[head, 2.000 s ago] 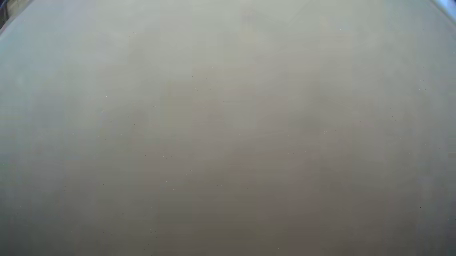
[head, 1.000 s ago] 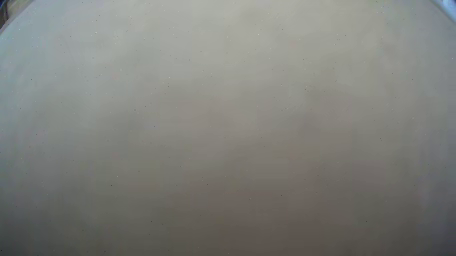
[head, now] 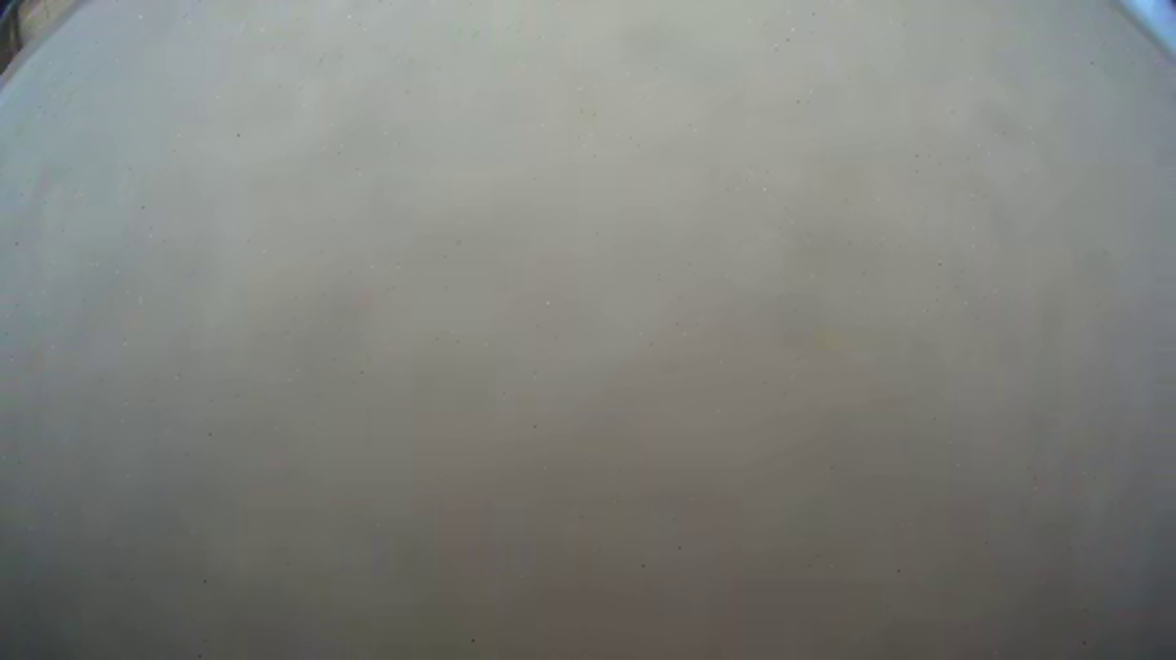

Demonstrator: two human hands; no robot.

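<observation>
A blurred, pale grey-beige surface (head: 588, 335) fills nearly the whole head view, very close to the camera. It is lighter towards the top and darker towards the bottom. I cannot tell what it is. It hides whatever lies in front of me. Neither my left hand nor my right hand is in view, so I cannot see whether they hold anything.
At the top left corner a small brownish patch (head: 41, 18) with a dark edge shows past the surface. At the top right corner a small bluish-white patch (head: 1156, 18) shows. Both are too small to name.
</observation>
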